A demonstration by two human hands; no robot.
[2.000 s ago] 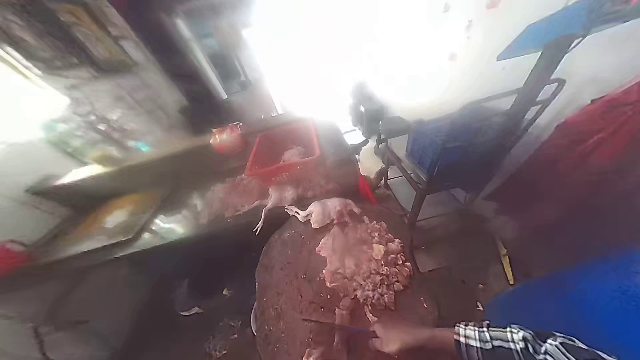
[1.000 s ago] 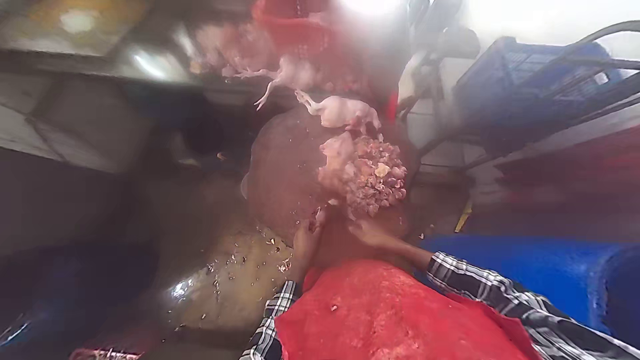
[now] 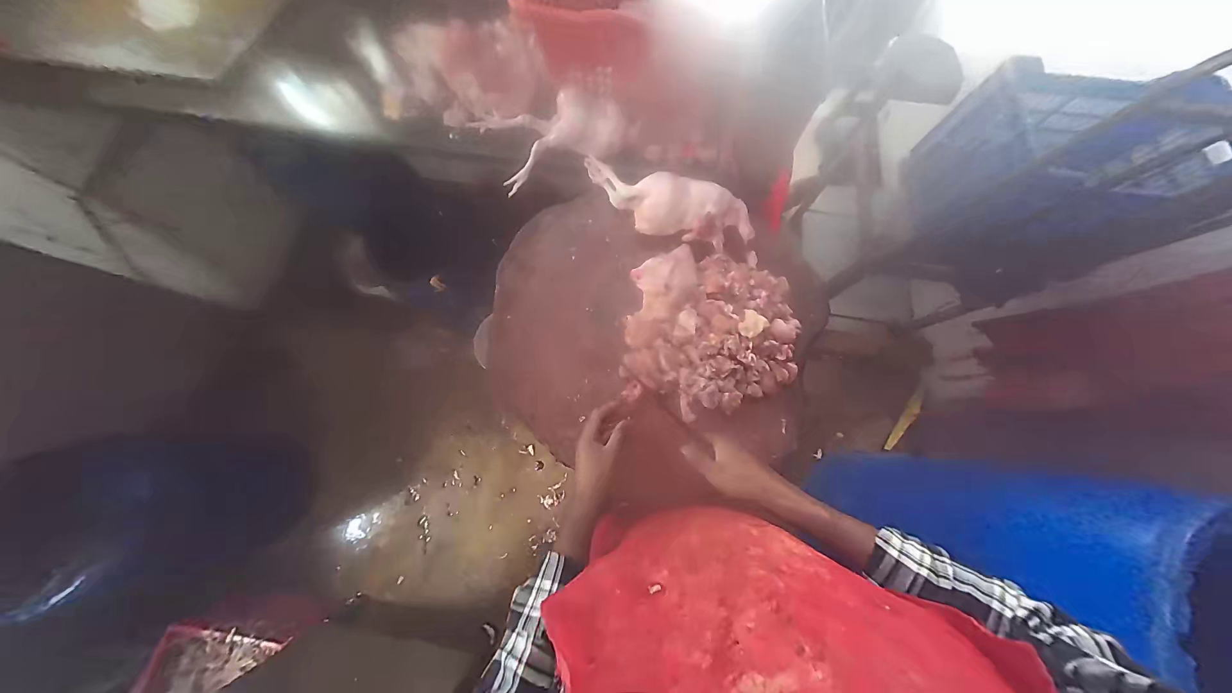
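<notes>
A round wooden chopping block [image 3: 558,318] stands before me, with a heap of chopped raw poultry pieces [image 3: 736,337] on its right side. Against the heap lies a larger pale piece of poultry [image 3: 664,284]. A plucked whole bird [image 3: 679,204] rests at the block's far edge, legs to the left. My left hand [image 3: 599,448] is at the near part of the block, its fingertips on a small reddish piece of meat [image 3: 630,392]. My right hand [image 3: 717,462] is just right of it, below the heap; a dark, blurred blade seems to extend from its fingers, but haze hides the grip.
Beyond the block are another plucked bird [image 3: 582,125] and a red plastic basket [image 3: 597,48] on a counter. A blue crate [image 3: 1011,144] stands on a metal frame at right. A blue barrel [image 3: 982,520] lies near my right arm. Scraps dot the wet floor [image 3: 452,520].
The view has tilted down and turned since two seconds ago. My left hand, not visible then, is now at the block beside my right. The pile and birds look unchanged.
</notes>
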